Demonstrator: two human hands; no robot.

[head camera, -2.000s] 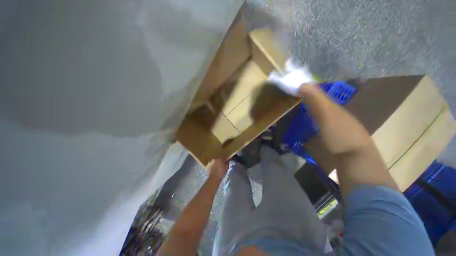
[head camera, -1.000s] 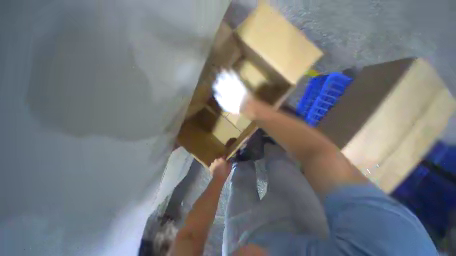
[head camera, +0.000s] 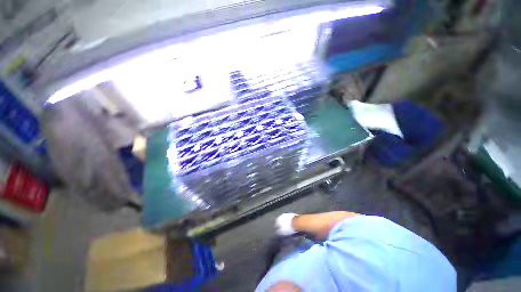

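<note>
A stack of clear trays (head camera: 237, 137) with rows of dark parts stands on the green-topped bench (head camera: 157, 177). A second tray stack (head camera: 280, 77) stands behind it, washed out by glare. My right hand (head camera: 285, 224), in a white glove, is low in front of the bench's metal edge, apart from the trays. It is small and blurred, so its fingers cannot be made out. My left hand is not in view.
A bright tube light (head camera: 228, 48) spans above the bench. A brown carton (head camera: 128, 259) and a blue crate (head camera: 203, 259) are at lower left. A red container (head camera: 24, 189) is far left. A pale cloth or bag (head camera: 377, 118) lies at the bench's right end.
The view has turned from the open carton to the bench. My right hand has left the carton and is down before the bench. My left hand has gone out of view.
</note>
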